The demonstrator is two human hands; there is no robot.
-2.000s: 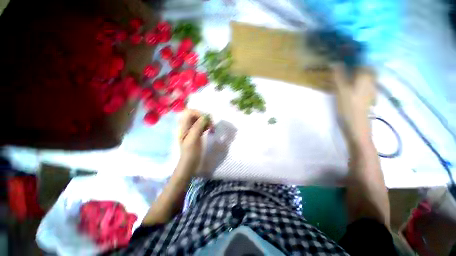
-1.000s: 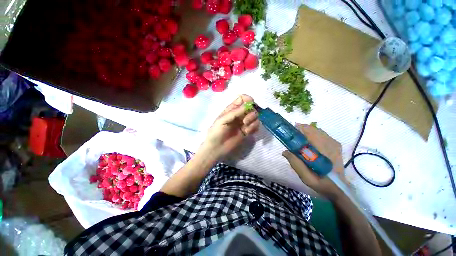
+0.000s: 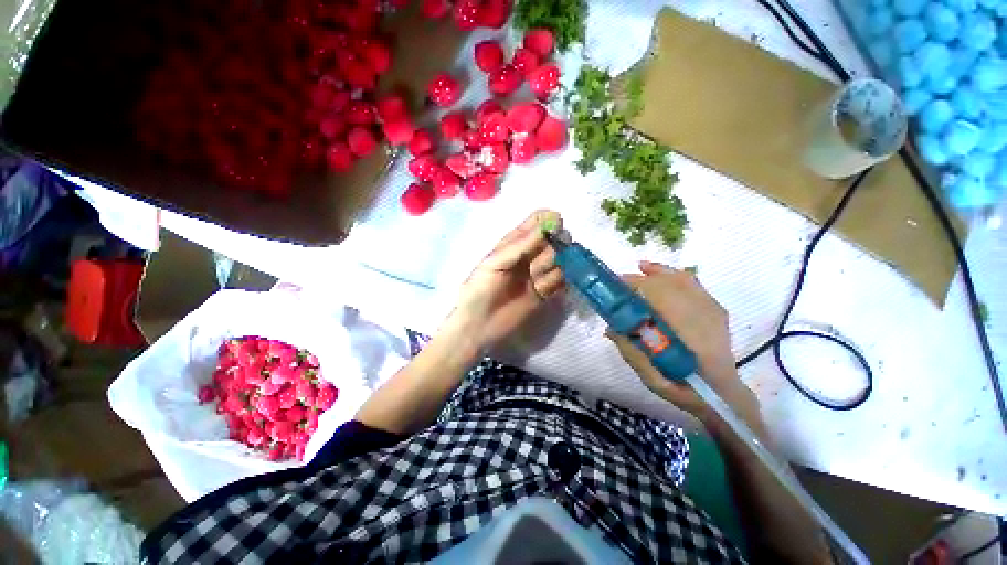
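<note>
My left hand (image 3: 502, 281) pinches a small green leaf cap (image 3: 549, 224) between its fingertips; whether a red fruit is also in the fingers is hidden. My right hand (image 3: 679, 326) is closed around a blue-teal hot glue gun (image 3: 610, 292) with an orange-red mark. Its dark nozzle points up-left and is at the leaf cap. A long whitish glue stick (image 3: 773, 464) runs from its rear. Loose red fruits (image 3: 483, 149) lie on the white table (image 3: 519, 403) beyond my left hand. Green leaf caps (image 3: 640, 177) lie in clusters right of them.
A cardboard carton (image 3: 320, 210) with red fruits stands upper left. A white bag (image 3: 166, 408) holds finished strawberries (image 3: 271, 397) lower left. A whitish cup (image 3: 850, 138) sits on a cardboard sheet (image 3: 751, 110). A black cord (image 3: 812, 259) loops at right. Light-blue balls (image 3: 955, 77) are upper right.
Two seconds ago my right hand was over the cardboard sheet. It now holds the glue gun at my left fingertips. Since one second ago, the gun has shifted slightly up and left.
</note>
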